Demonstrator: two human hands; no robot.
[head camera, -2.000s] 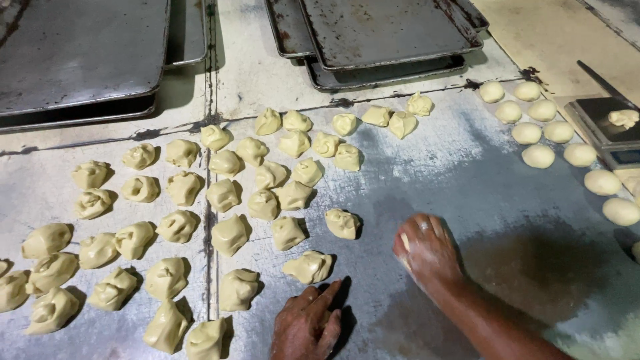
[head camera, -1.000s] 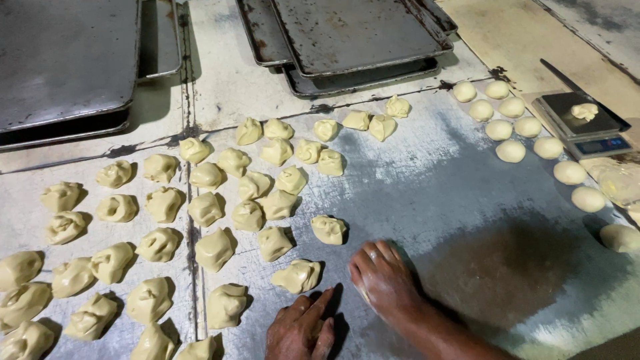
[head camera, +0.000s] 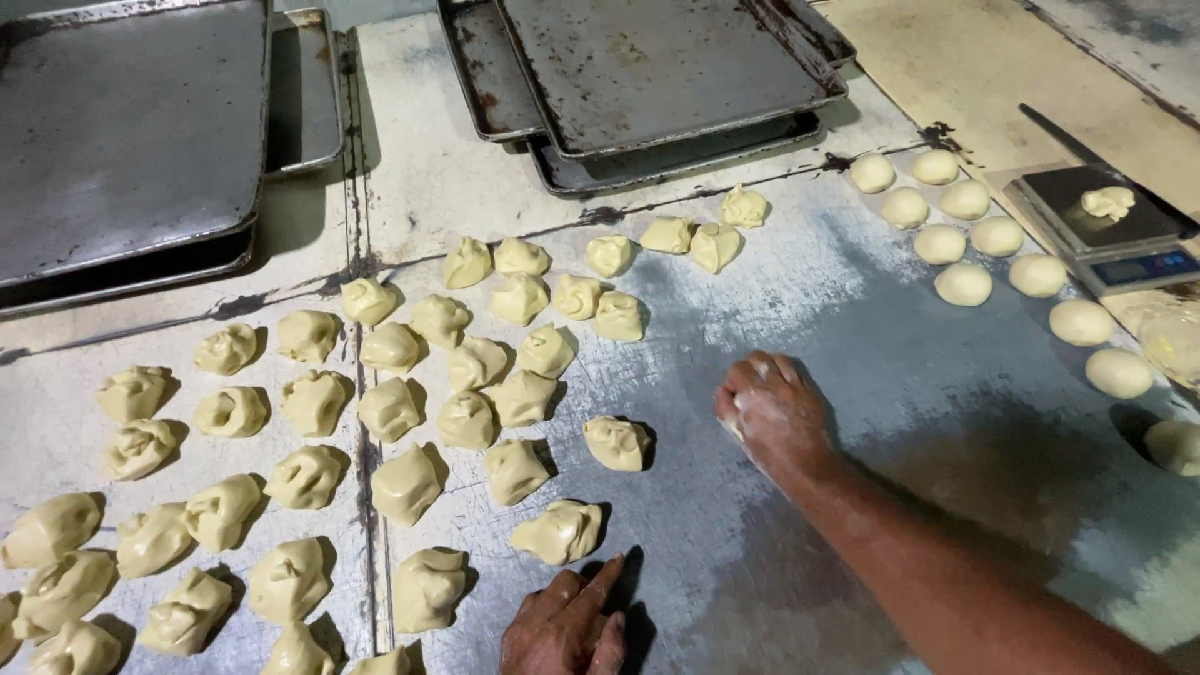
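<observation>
My right hand (head camera: 773, 412), dusted with flour, is curled over a dough piece (head camera: 738, 431) on the metal tabletop; only a sliver of that dough shows. At the bottom edge, my left hand (head camera: 567, 623) rests with its index finger extended and holds nothing. Just above that fingertip lies an irregular dough lump (head camera: 560, 532), with another lump (head camera: 617, 443) between the two hands. Many rough dough pieces (head camera: 406, 485) are spread over the left and middle. Smooth round dough balls (head camera: 939, 244) sit in uneven rows at the right.
Stacked metal baking trays (head camera: 169, 122) stand at the upper left, with more trays (head camera: 656, 75) at the top middle. A digital scale (head camera: 1092, 216) at the right bears a small dough scrap (head camera: 1108, 202). Behind it lies a long dark blade-like tool (head camera: 1069, 136).
My right hand moved left toward the dough lumps between the first two frames, and is now farther from them again, still curled. My left hand stays near the same lump.
</observation>
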